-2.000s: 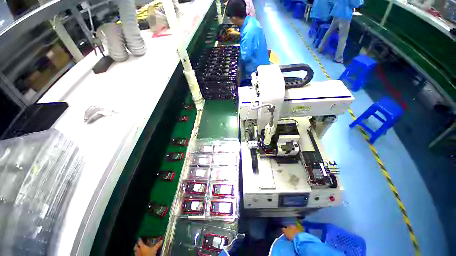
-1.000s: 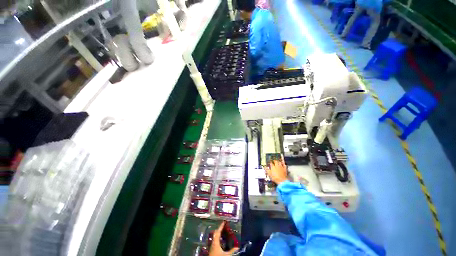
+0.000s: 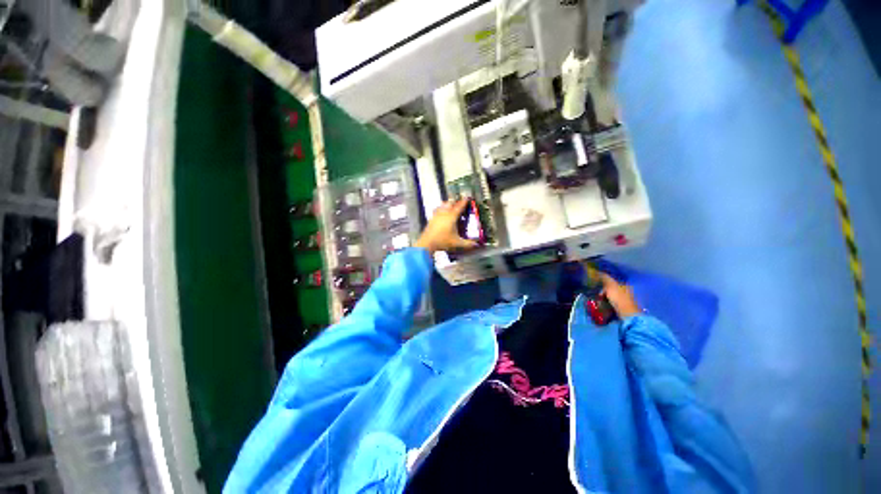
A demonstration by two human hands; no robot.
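Observation:
My left hand (image 3: 445, 228) is at the left fixture of the white machine (image 3: 464, 265) and holds a red-rimmed phone unit (image 3: 471, 222) at the fixture. My right hand (image 3: 618, 295) is off the machine's front right corner, close to my body, and holds another red-and-black phone unit (image 3: 599, 309). The clear tray (image 3: 415, 201) lies left of the machine with phone units in its pockets; my left sleeve hides its near part. The machine's head (image 3: 575, 87) stands over the right fixture (image 3: 568, 159).
The green conveyor belt (image 3: 307, 174) with spaced phone units runs left of the tray, beyond a pale rail (image 3: 322, 145). Cloudy clear trays (image 3: 92, 405) are stacked on the white shelf at left. A blue stool (image 3: 691, 299) stands at the right. Yellow-black tape (image 3: 831, 159) marks the floor.
My left hand has moved from the tray to the left fixture with a phone unit. My right hand has left that fixture and come back near my body with a unit. The view has tilted down.

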